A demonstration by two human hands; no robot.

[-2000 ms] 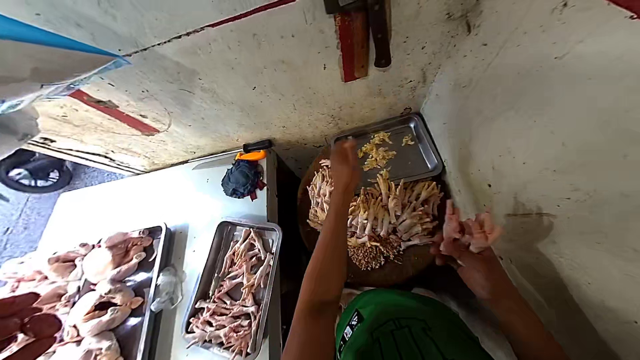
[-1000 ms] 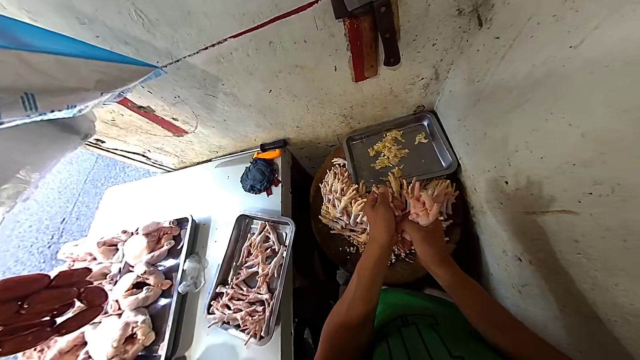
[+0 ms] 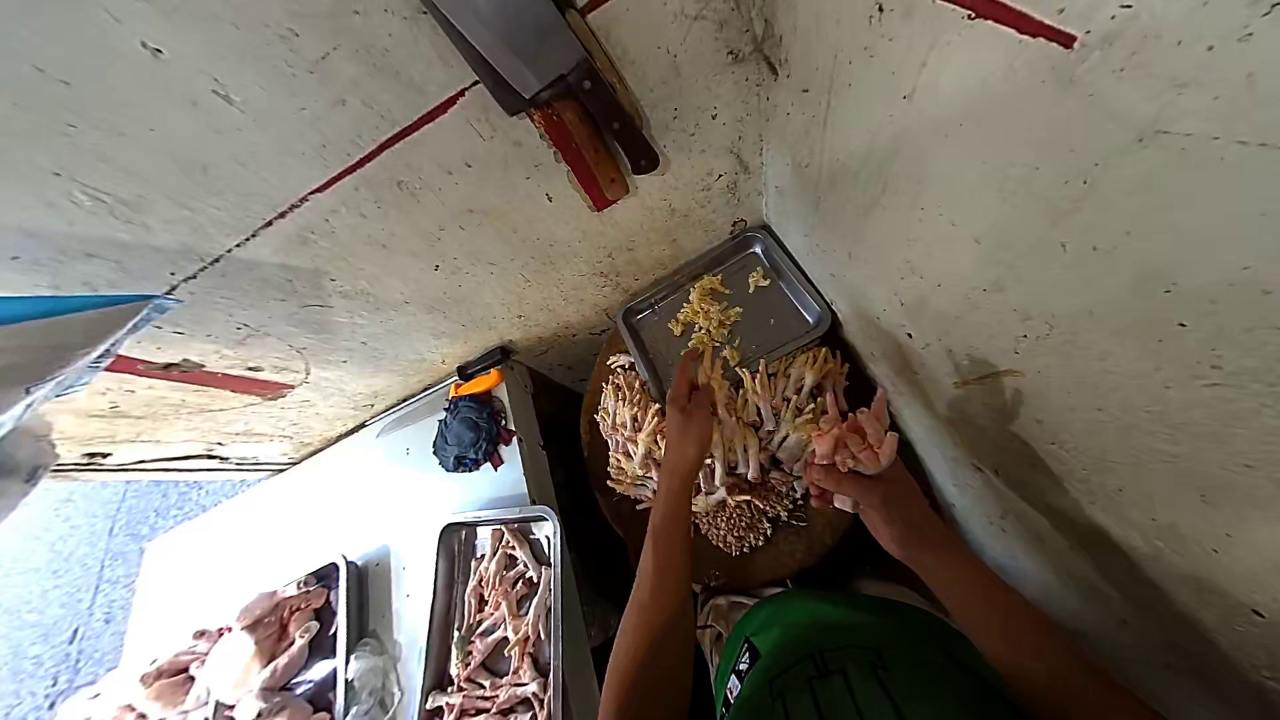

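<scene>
My left hand (image 3: 688,405) reaches over the pile of chicken feet (image 3: 745,415) on a round wooden block (image 3: 760,565), its fingertips near the edge of a steel tray (image 3: 785,315). Whether it grips a foot cannot be told. My right hand (image 3: 865,500), at the right side of the block, is closed around a bunch of pink chicken feet (image 3: 858,440). Small yellow pieces (image 3: 708,312) lie in the tray, which rests at the back of the block. A tight cluster of small cut ends (image 3: 738,525) faces me at the front of the pile.
Left of the block is a metal table (image 3: 400,500) with a tray of chicken feet (image 3: 505,620), a tray of chicken pieces (image 3: 255,650), a clear plastic bag (image 3: 373,680), a dark cloth (image 3: 470,432) and an orange-handled tool (image 3: 476,382). Cleavers (image 3: 530,50) hang on the wall. Walls close in behind and right.
My hands were together over the pile one second ago; now they are apart, the left near the tray and the right out to the side with the bunch. The view has shifted.
</scene>
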